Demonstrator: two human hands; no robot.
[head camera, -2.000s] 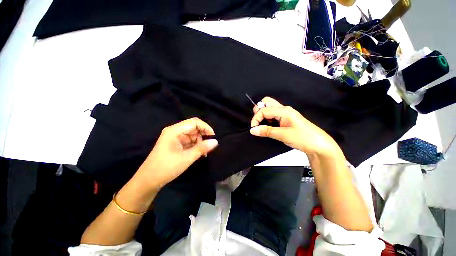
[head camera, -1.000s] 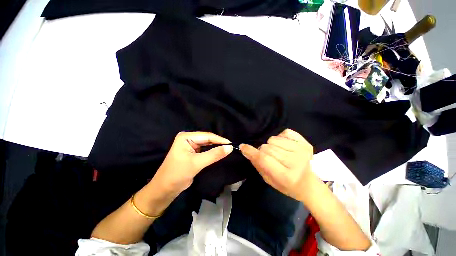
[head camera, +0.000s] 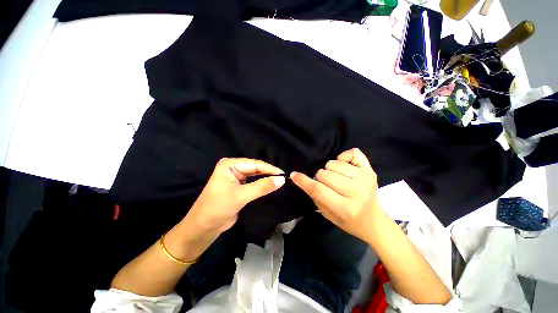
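A large black garment (head camera: 269, 79) lies across the white table, its near edge hanging over the lap. My left hand (head camera: 235, 192) pinches a small fold of the black cloth between thumb and index finger. My right hand (head camera: 339, 192) meets it, its index fingertip against the same fold, the other fingers curled. The fingertips of both hands nearly touch. No needle or thread can be made out between them.
A second black piece (head camera: 306, 8) lies along the far table edge. At the right are a smartphone (head camera: 420, 41), thread clutter (head camera: 456, 98), a wooden-handled tool (head camera: 516, 36), thread cones (head camera: 538, 119) and a dark blue pouch (head camera: 521, 213). White cloth (head camera: 492, 263) hangs lower right.
The hands were apart two seconds ago, with a thin needle at my right fingers; they have come together at the fold. Over the last second, my right hand has shifted slightly, its curled fingers rising.
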